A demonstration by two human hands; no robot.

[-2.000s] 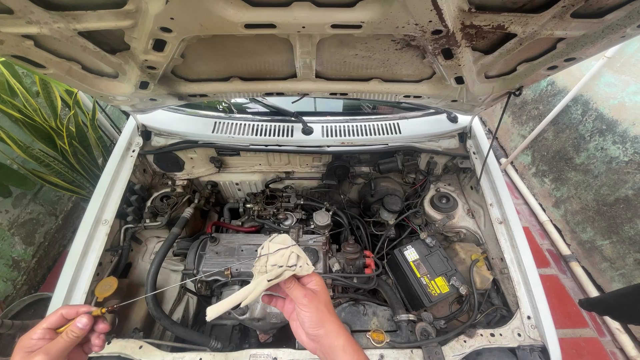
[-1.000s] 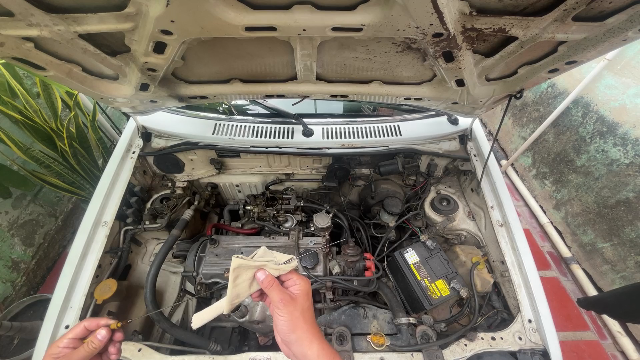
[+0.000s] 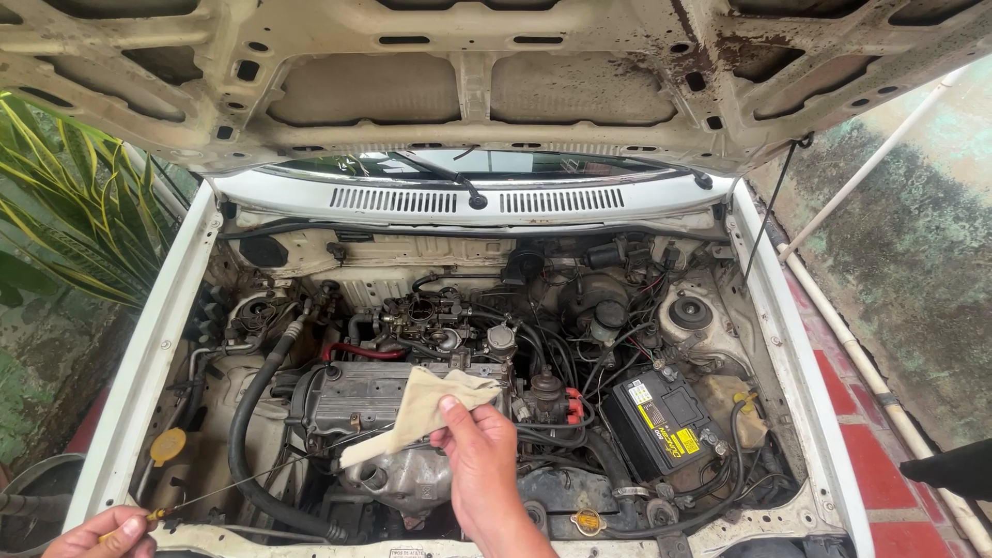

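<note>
My left hand (image 3: 105, 535) holds the yellow handle of an engine oil dipstick (image 3: 232, 482) at the lower left, over the front edge of the engine bay. The thin metal blade slants up and right toward a beige cloth (image 3: 434, 403). My right hand (image 3: 477, 446) pinches that cloth between thumb and fingers above the front of the engine. Behind the cloth lies the ribbed metal valve cover (image 3: 349, 395). Whether the cloth touches the blade, and where the blade's tip is, I cannot tell.
The raised hood (image 3: 473, 85) spans the top. A car battery (image 3: 663, 422) sits at the right of the bay, near a radiator cap (image 3: 588, 521). A black hose (image 3: 244, 434) curves at the left, beside a yellow reservoir cap (image 3: 167, 446). A spiky-leaved plant (image 3: 85, 201) stands outside the left fender.
My right hand and the cloth have shifted slightly right compared with the oldest frame. My left hand has moved lower than in that frame and still holds the dipstick.
</note>
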